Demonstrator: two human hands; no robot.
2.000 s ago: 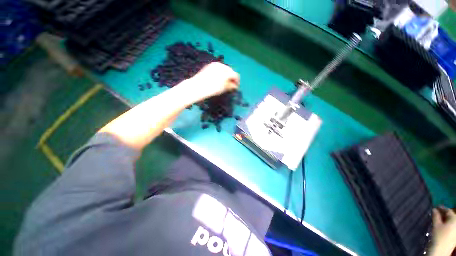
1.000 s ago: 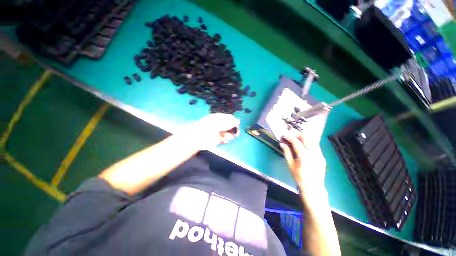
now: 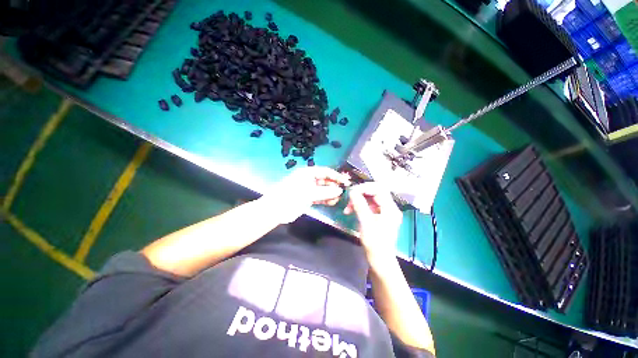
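Observation:
My left hand and my right hand are close together over the mat's front edge, left of the fixture. The left fingertips pinch a small black part, mostly hidden by the fingers. The right fingers are bent beside it; whether they hold anything is too small to tell. A big heap of small black parts lies on the mat behind my left hand. The grey fixture with a white top plate stands behind my right hand. Its silver clamp and long ribbed rod slant up to the right.
A stack of black slotted trays lies right of the fixture, with bright dots in a few slots. More black trays stand at the far right and far left. Black cables hang over the bench edge. Blue bins are across the aisle.
My left hand came from the heap to the front edge, then moved slightly right. My right hand came from the trays to the fixture, then left beside my left hand.

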